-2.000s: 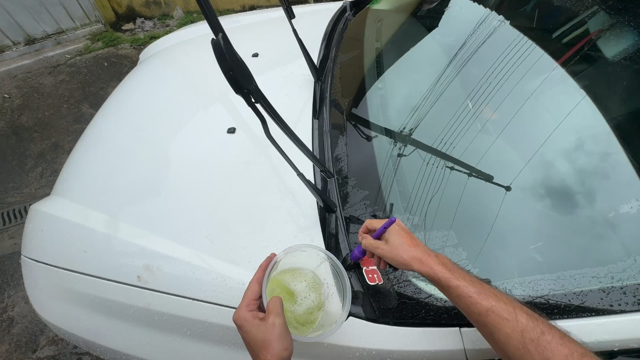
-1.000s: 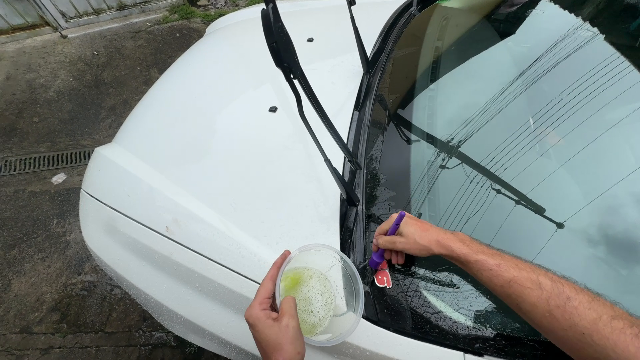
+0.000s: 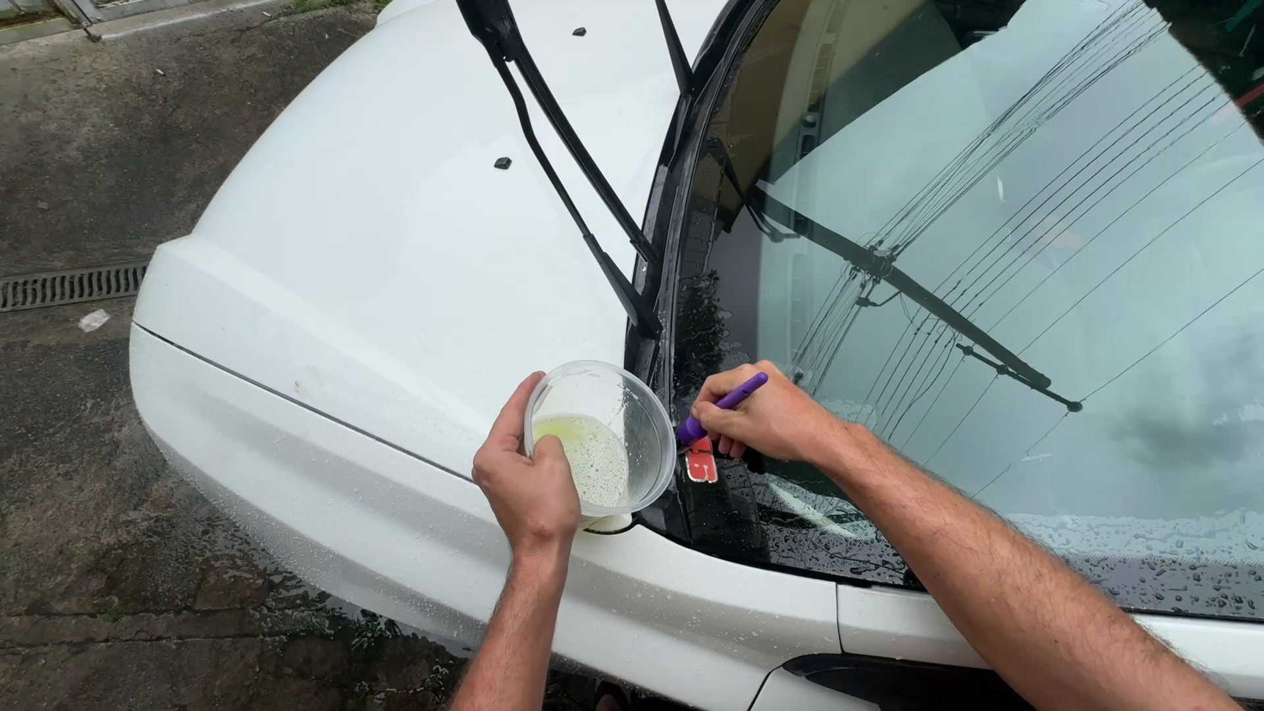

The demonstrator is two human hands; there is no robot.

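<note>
My left hand (image 3: 530, 479) grips a clear round plastic tub (image 3: 652, 439) with foamy pale green liquid (image 3: 592, 459) in it, tilted above the fender beside the windshield's lower corner. Between the fingers of my right hand (image 3: 765, 410) is a purple-handled brush (image 3: 736, 392); its head end points down at the glass edge, just above a red and white sticker (image 3: 701, 461). The bristles are mostly hidden. The sticker lies on the dark lower corner of the windshield (image 3: 948, 326).
Black wiper arms (image 3: 563, 148) stand raised from the base of the glass, over the white car hood (image 3: 395, 197). Water drops cover the lower windshield. A drain grate (image 3: 74, 287) and wet pavement (image 3: 99, 474) lie at the left; a side mirror (image 3: 908, 681) shows at the bottom.
The view has shifted. Both hands keep hold of the tub and the brush near the same corner of the windshield; the brush handle now leans more to the right than one second ago.
</note>
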